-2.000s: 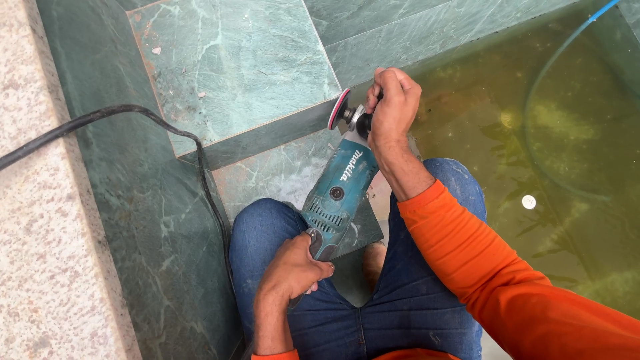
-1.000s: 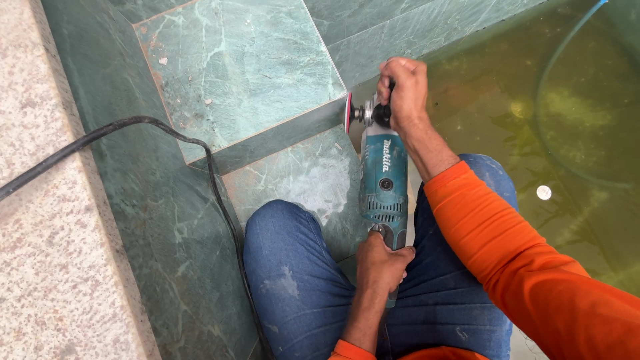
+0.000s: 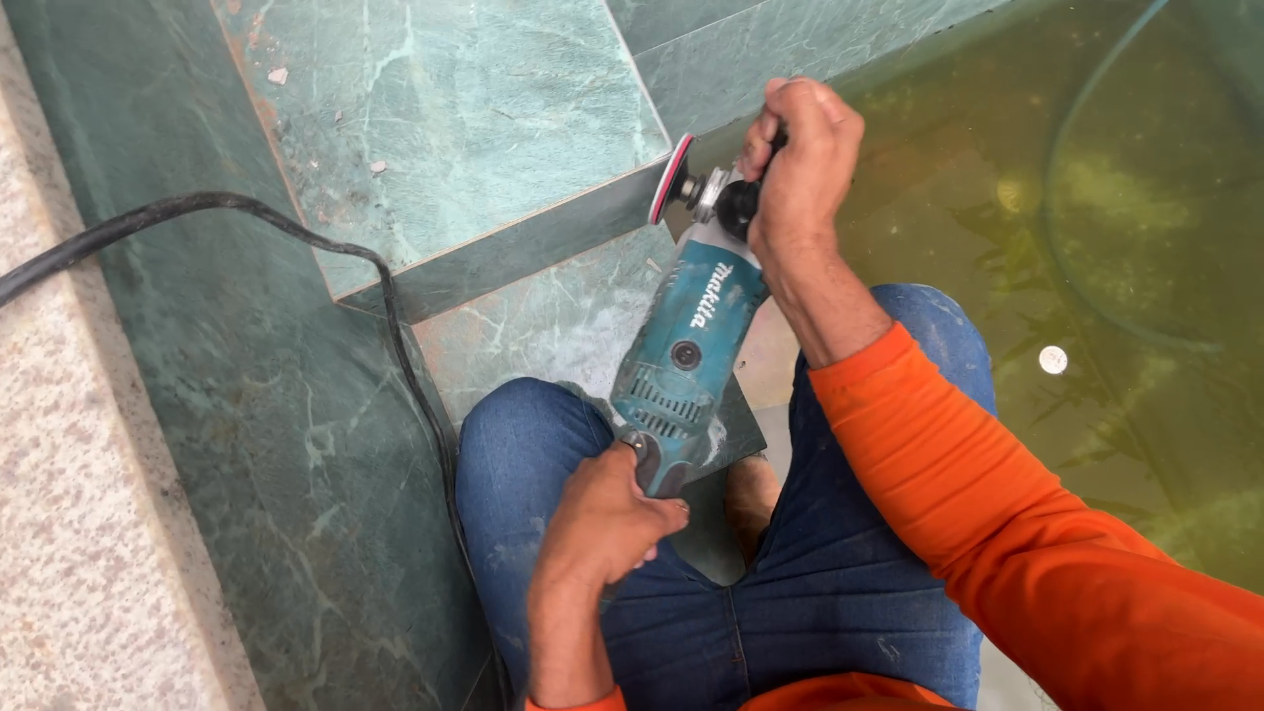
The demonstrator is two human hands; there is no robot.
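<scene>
A teal Makita angle grinder (image 3: 691,336) slants over my lap. My left hand (image 3: 607,513) is closed around its rear grip. Around the black side handle near the grinder's head is my right hand (image 3: 810,168). The thin pad-like disc (image 3: 671,180), with a red layer, stands on edge at the lower right corner of the upper green stone step (image 3: 474,118). Whether the disc touches the step's edge, or is spinning, I cannot tell. Pale dust marks the lower stone step (image 3: 523,326) beneath the grinder.
A black power cable (image 3: 385,286) runs from the speckled granite ledge (image 3: 89,444) over the green stone and down beside my left knee. Greenish water (image 3: 948,197) lies at the right, with a curved hose (image 3: 1052,197) and a white round object (image 3: 1053,359). Small chips lie on the upper step.
From one second ago, the grinder has turned from nearly upright in view to a slant, its rear end swung left with my left hand. Both hands keep their hold.
</scene>
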